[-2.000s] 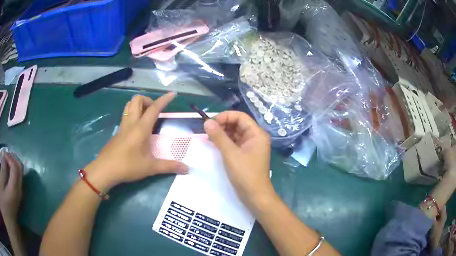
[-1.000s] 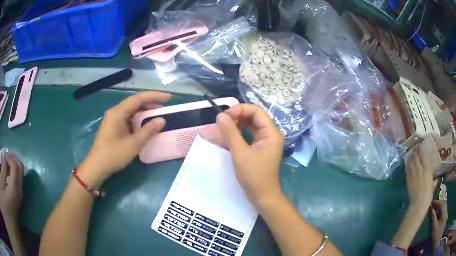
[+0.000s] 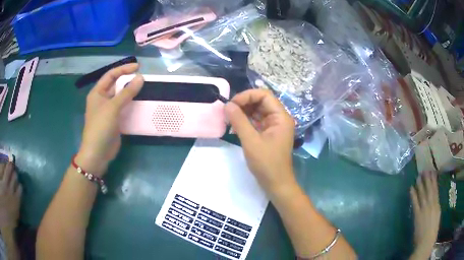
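Note:
A pink front cover (image 3: 201, 119) with a dotted grille and a black window strip (image 3: 173, 92) in its slot is held up over the bench. My left hand (image 3: 104, 109) grips its left end, thumb on the front face. My right hand (image 3: 262, 129) is at the cover's right end, thumb and forefinger pinched on a small dark piece (image 3: 220, 97) by the strip's right end; it looks like a label, but is too small to be sure. A white label sheet (image 3: 216, 172) with rows of black labels at its near end lies below the cover.
A loose black strip (image 3: 106, 71) lies behind my left hand. Pink covers lie at left (image 3: 23, 90) and back (image 3: 175, 28). A blue bin (image 3: 71, 28) is back left. A bag of off-white parts (image 3: 285, 58) and clear bags (image 3: 366, 137) are right. Other people's hands show at both edges.
The pink cover was lower and partly over the label sheet; it is now lifted, level and facing me. My left hand has shifted to its left end. My right hand still pinches the small dark piece.

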